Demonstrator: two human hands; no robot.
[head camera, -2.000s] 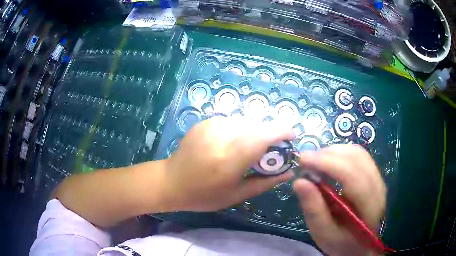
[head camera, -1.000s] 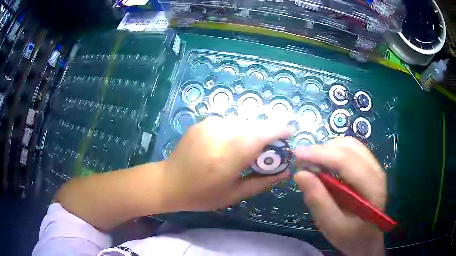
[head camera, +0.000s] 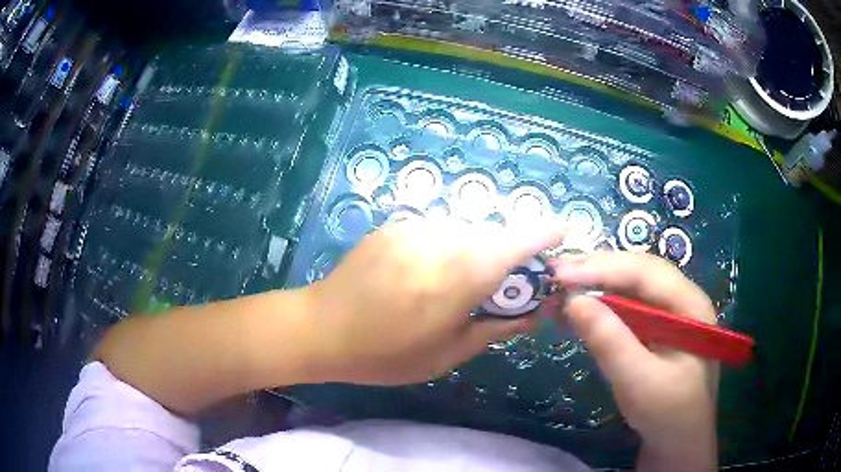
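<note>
My left hand (head camera: 415, 300) holds a round component (head camera: 513, 291) with a black edge, a pale ring and a round centre between thumb and fingers. My right hand (head camera: 641, 336) holds a red-handled tool (head camera: 678, 329) at the component's right edge; its tip is hidden by the fingers. Both hands are above a clear round-pocket tray (head camera: 355, 120) on the green mat. Several round components (head camera: 637, 230) sit in pockets at its right side. The pockets at its left and middle show as glassy rings under glare.
A clear slotted tray (head camera: 198, 166) lies at left. Stacked trays with dark parts (head camera: 65, 184) stand at far left, and more stacked trays (head camera: 553, 37) run along the back. A white ring-shaped roll (head camera: 784, 69) and a small white bottle (head camera: 811, 152) are at far right.
The red handle has swung up from a steep slant to a nearly level one, its far end now further right. The left hand still holds the component, with only a slight shift.
</note>
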